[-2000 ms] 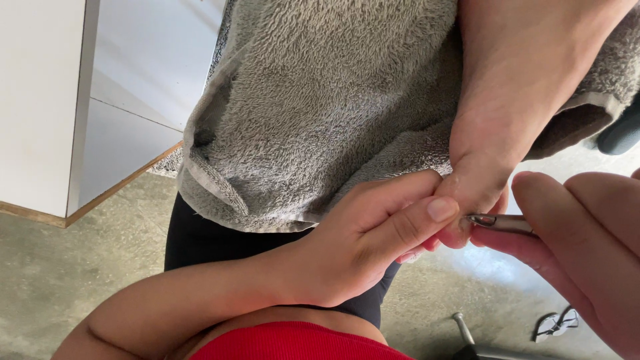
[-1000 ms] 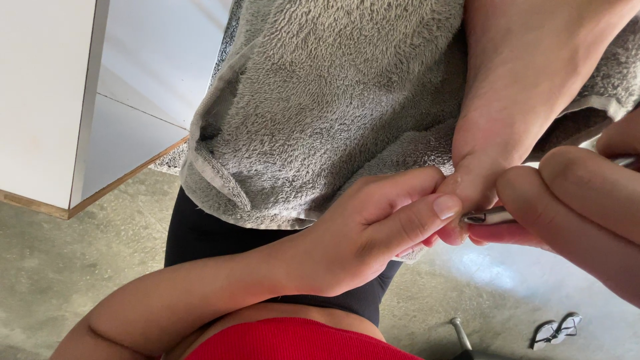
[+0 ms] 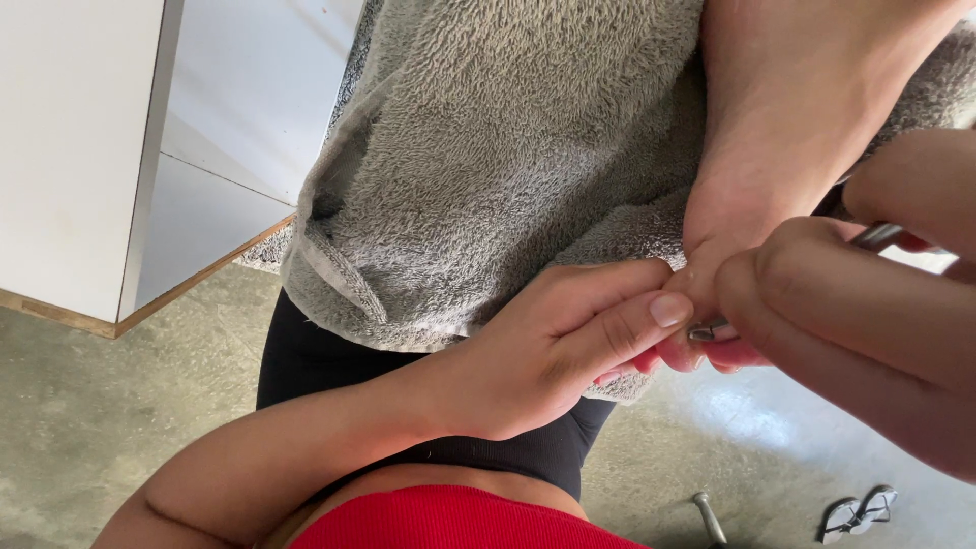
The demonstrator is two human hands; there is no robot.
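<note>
A person's bare foot [image 3: 793, 99] comes down from the upper right and rests by a grey terry towel [image 3: 488, 152] spread over my lap. My left hand [image 3: 564, 343] grips the toes, its thumb lying along the big toe's side. At the toe tip is the metal tip of a nail tool, probably a cuticle nipper [image 3: 709, 331]. My right hand [image 3: 854, 305] is closed around that tool, and its fingers cover most of it. A metal handle part shows between the fingers. The exact contact of the tip with the nail is too small to tell.
A white cabinet [image 3: 69, 152] with a wood-coloured lower edge stands at the upper left. On the concrete floor at the lower right lies a pair of sandals [image 3: 858, 515], near a metal furniture leg [image 3: 709, 518].
The fingers of my right hand have shifted and bent differently around the tool, and more of its handle shows now. My left hand stays on the toes.
</note>
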